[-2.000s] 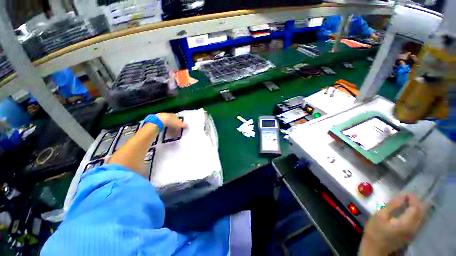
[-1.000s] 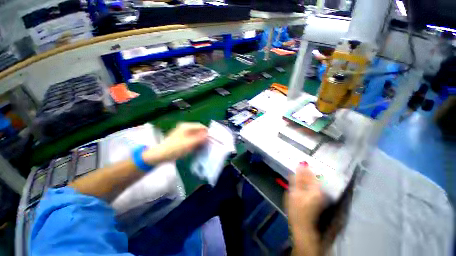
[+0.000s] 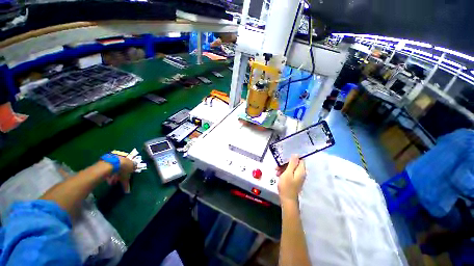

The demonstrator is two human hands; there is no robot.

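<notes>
My right hand (image 3: 292, 182) holds a phone middle frame (image 3: 303, 142) by its lower left edge, tilted, in front of the press at the right. The frame has a black rim and a silver-white plate. My left hand (image 3: 122, 171) is at the small white liners (image 3: 137, 160) on the green bench, beside the grey meter (image 3: 165, 159); its fingers are partly hidden and I cannot tell whether it grips one. The white press (image 3: 223, 154) has its brass-yellow head (image 3: 261, 89) down over the green cover plate (image 3: 267, 120).
A white wrapped tray (image 3: 49, 189) lies at the left. Small grey-black parts (image 3: 97, 118) are spaced along the green belt, with a plastic-wrapped tray (image 3: 83, 85) behind. White ribbed trays (image 3: 345, 208) stand at the right. A person in a blue smock (image 3: 442, 171) is at the far right.
The view has swung right. The white film seen in my left hand is gone from it, and that hand is down at the liners. My right hand now holds up a phone frame.
</notes>
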